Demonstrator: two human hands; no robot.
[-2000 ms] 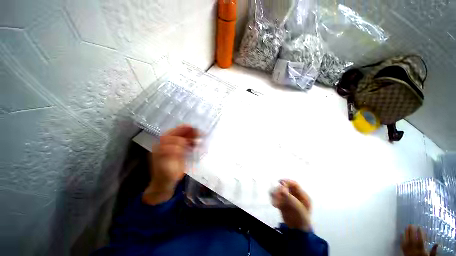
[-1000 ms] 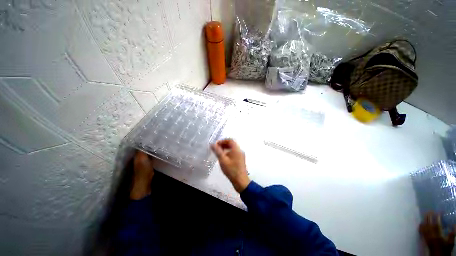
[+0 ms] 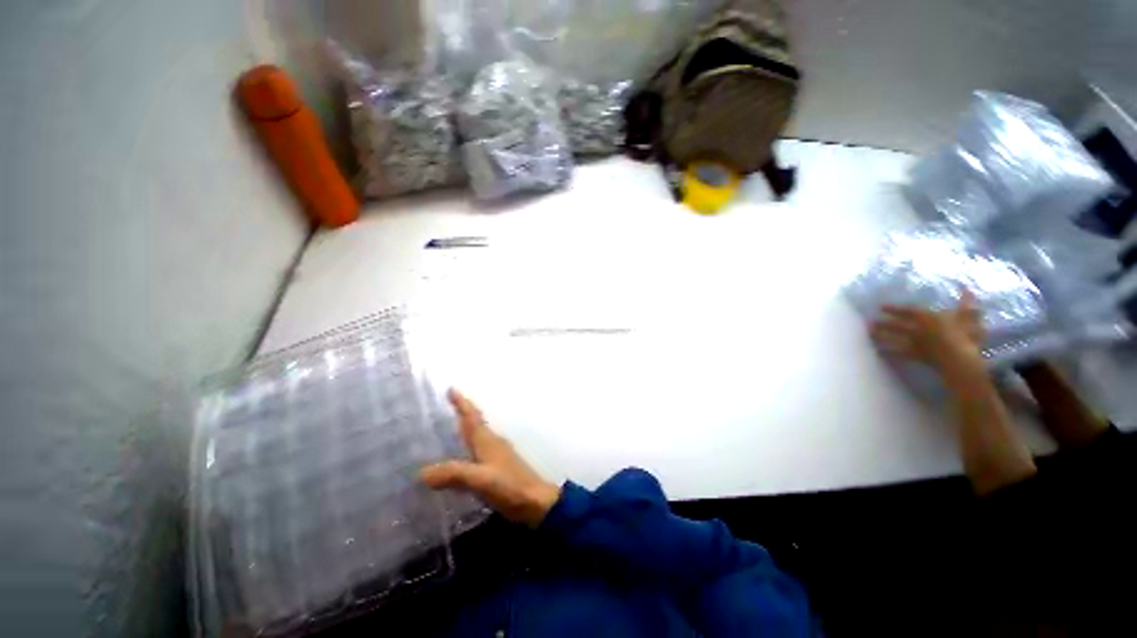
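A stack of clear blister trays [image 3: 331, 480] with rows of pockets is at the lower left, at the bench's near-left edge and partly past it. My right hand [image 3: 493, 467], in a blue sleeve, is at the stack's right edge with thumb and fingers apart. The thumb overlaps the tray edge; whether it presses on it I cannot tell. My left hand is not visible. The stack is slightly blurred.
Another person's hands [image 3: 941, 337] rest on shiny clear stacks [image 3: 954, 280] at right. An orange bottle [image 3: 299, 150], clear bags of small parts [image 3: 511, 131], a checked backpack [image 3: 736, 94] and yellow tape [image 3: 710, 187] line the back. A dark strip [image 3: 458, 243] lies on the bench [image 3: 698, 374].
The view has swung right. The tray stack now sits lower and nearer me, past the bench edge. My right hand has opened beside it. My left hand has gone from sight.
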